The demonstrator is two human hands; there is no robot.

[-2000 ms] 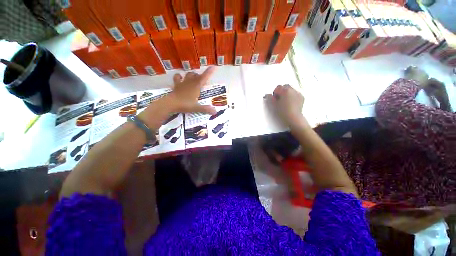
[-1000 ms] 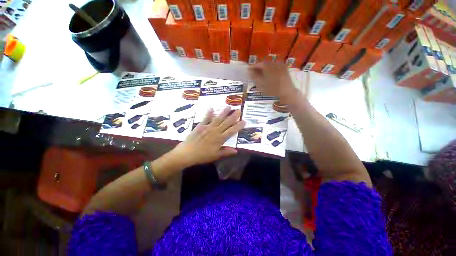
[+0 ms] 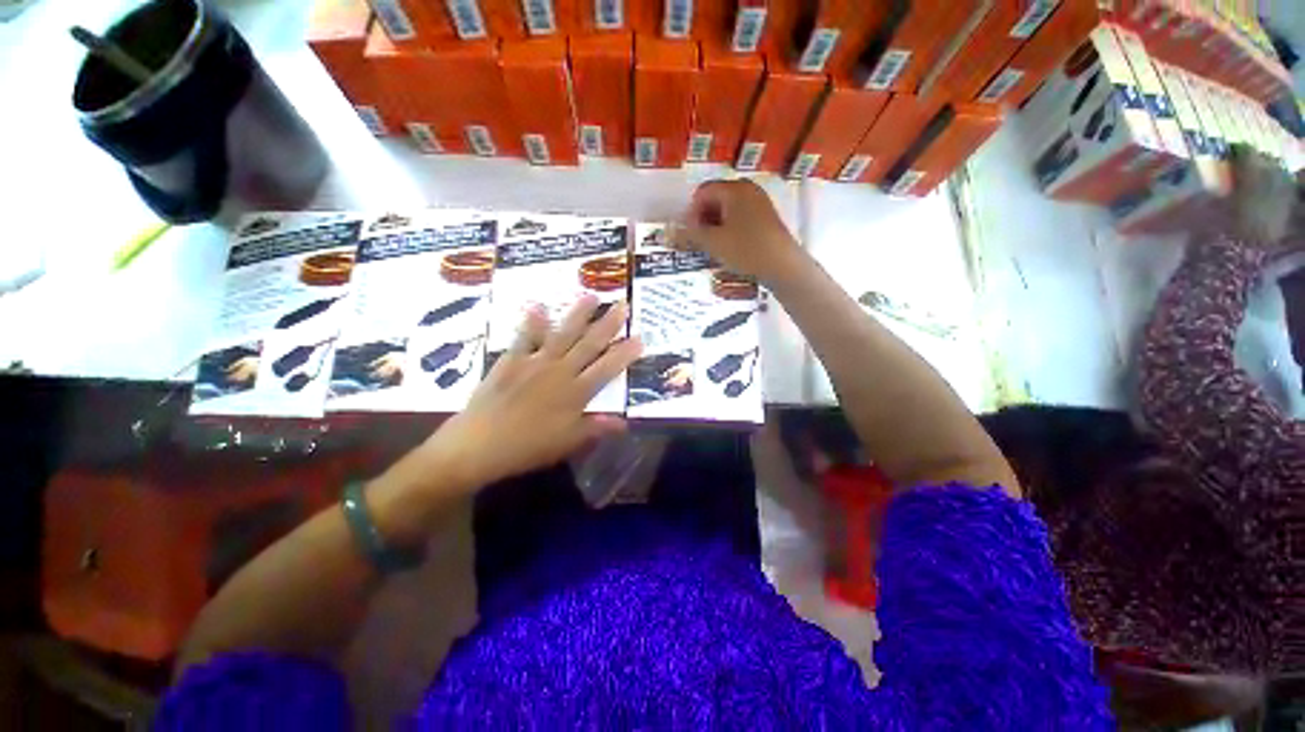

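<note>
Several white-fronted product boxes lie side by side along the table's front edge, with black titles and round brown-orange pictures. My left hand lies flat with spread fingers on the third box from the left. My right hand is over the top of the rightmost box, its fingers curled together near the box's upper left corner. Whether something small is between the right fingertips cannot be made out.
Orange cartons stand stacked at the back. A black mug with a stick in it stands at left. White-sided cartons stand at back right. A person's speckled sleeve is at right. An orange stool is below the table.
My left hand has come down flat on the boxes. My right hand has moved from the bare tabletop at right to the rightmost box's top. The view has shifted.
</note>
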